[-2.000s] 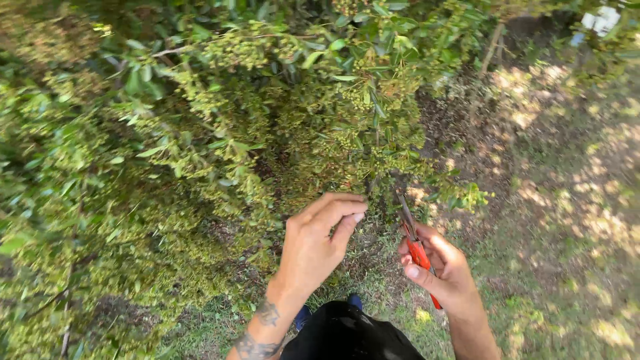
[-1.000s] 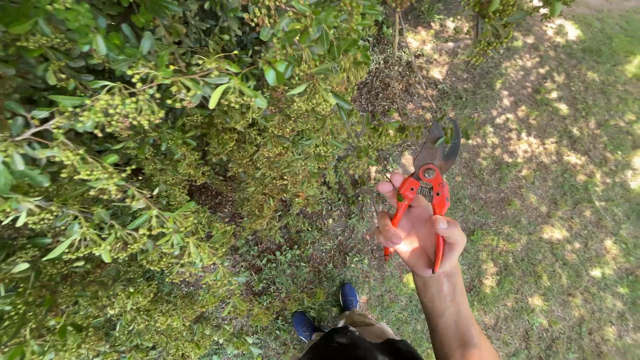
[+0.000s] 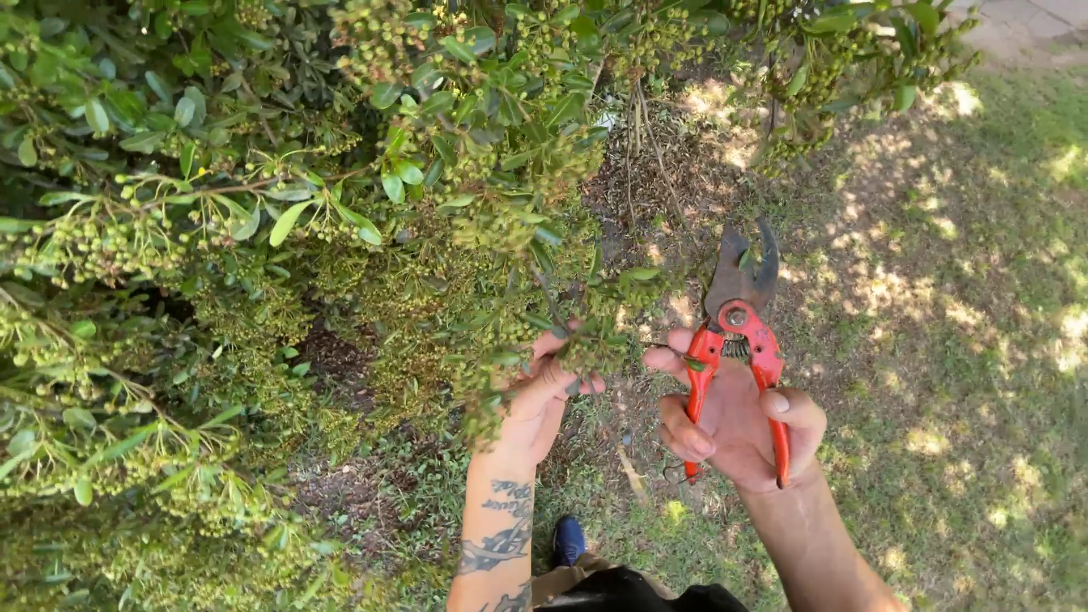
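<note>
Red-handled pruning shears (image 3: 738, 310) rest in my right hand (image 3: 739, 416), with fingers and thumb around the spread handles. Their dark blades point up and stand apart, and a bit of green leaf lies between them. My left hand (image 3: 544, 395) is at the edge of the shrub, gripping a leafy twig (image 3: 586, 348) with small green berries; leaves cover part of the fingers. The shears are to the right of that twig, not touching it as far as can be seen.
The dense berry-bearing shrub (image 3: 280, 272) fills the left and upper middle. A branch (image 3: 816, 76) hangs at the upper right. Patchy grass (image 3: 960, 357) lies on the right, paving (image 3: 1028, 25) in the top right corner. A blue shoe (image 3: 568, 541) shows below.
My left hand, out of view one second ago, is back and on a twig. The shears' handles were closer together two seconds ago and are now spread wide.
</note>
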